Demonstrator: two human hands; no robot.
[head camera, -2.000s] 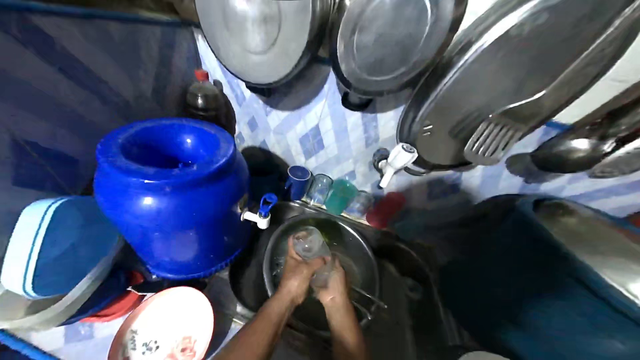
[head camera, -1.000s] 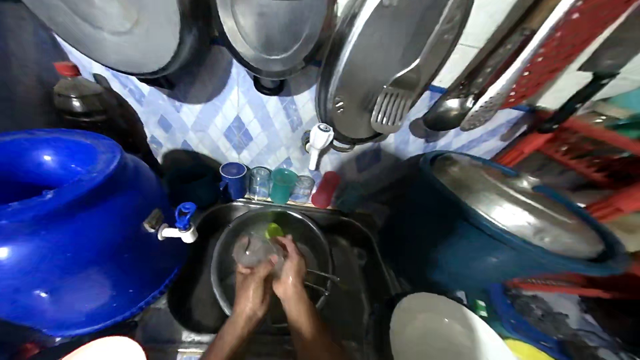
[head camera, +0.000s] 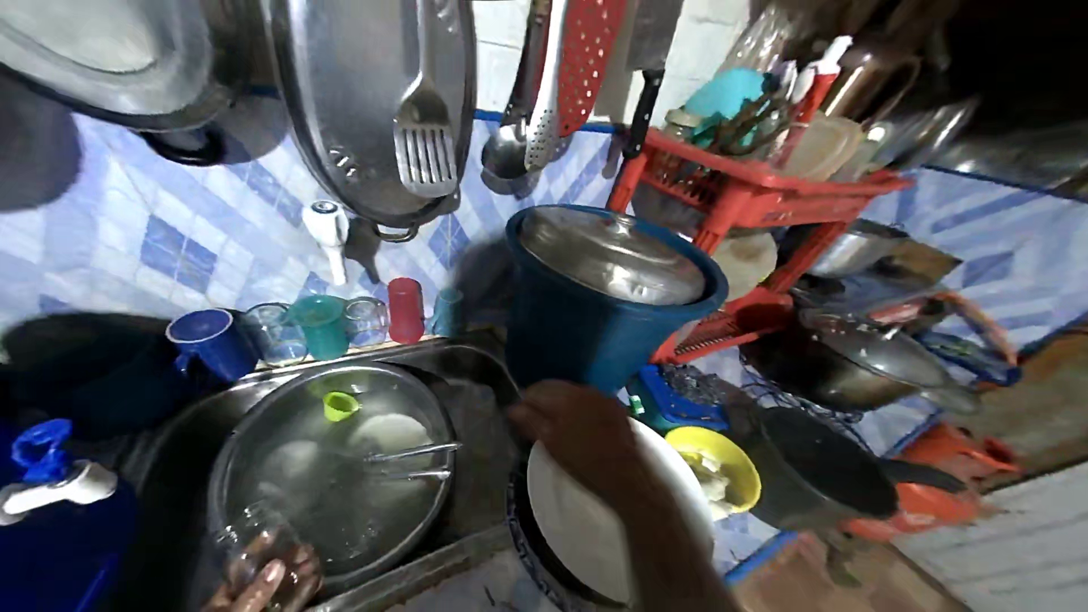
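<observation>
My left hand (head camera: 270, 571) is closed around a clear drinking glass (head camera: 259, 531) at the lower left rim of a metal basin (head camera: 340, 501). The basin stands in the sink, with cloudy water, a lime-green cup (head camera: 340, 406) and metal utensil handles (head camera: 416, 463) in it. My right hand (head camera: 552, 412) reaches over a white bowl (head camera: 565, 510), near the base of a blue bucket with a metal lid (head camera: 625, 255); its fingers are partly hidden, and whether it holds anything cannot be told. A yellow bowl (head camera: 718, 467) sits right of the white one.
A blue mug (head camera: 208, 340), several glasses and a red cup (head camera: 405, 310) line the sink's back edge below a white tap (head camera: 330, 238). A blue dispenser's spigot (head camera: 59, 484) juts in at left. A red plastic rack (head camera: 739, 187) and a dark pan (head camera: 820, 467) stand at right.
The view has swung right. My hands were together over the basin; my right hand has moved away to the right, over the white bowl, while my left hand is at the basin's lower left rim.
</observation>
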